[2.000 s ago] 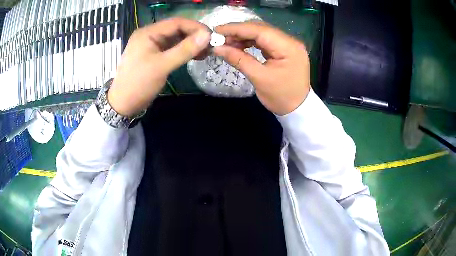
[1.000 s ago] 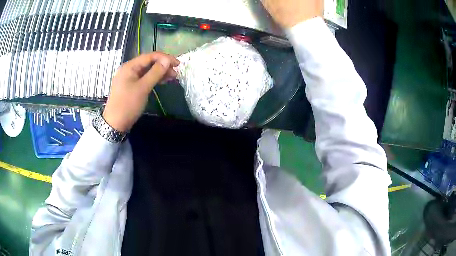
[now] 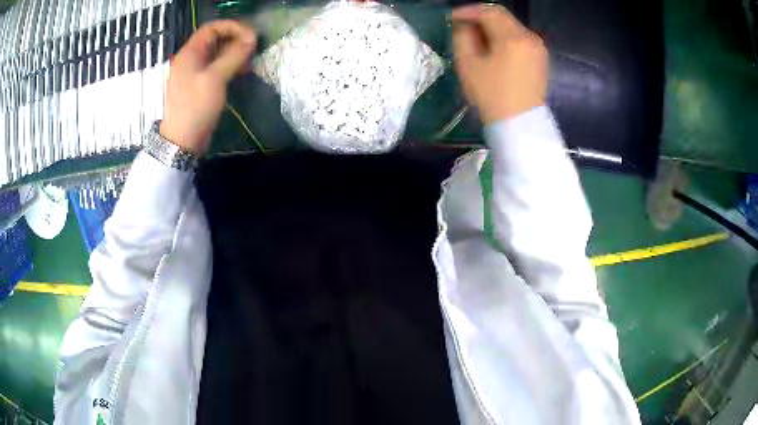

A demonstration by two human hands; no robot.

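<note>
A clear plastic bag (image 3: 349,79) heaped with small white parts with dark specks lies open at the bench's middle. My left hand (image 3: 208,79) is just left of the bag, its thumb and fingertips close together and blurred. My right hand (image 3: 500,65) is right of the bag, fingers bent and fingertips blurred. I cannot tell whether either hand pinches a small part. Neither hand visibly touches the bag.
Dense silver-white rods (image 3: 83,83) fill the tray at left. A black tray (image 3: 607,83) at right holds a slim rod (image 3: 597,155) near its front edge. A blue bin (image 3: 91,217) with loose rods sits lower left. A yellow-green wire (image 3: 245,126) curves beside the bag.
My right hand has come back from the pale machine at the far edge to beside the bag. My left hand has moved up slightly. The view has shifted, and the machine is mostly out of it.
</note>
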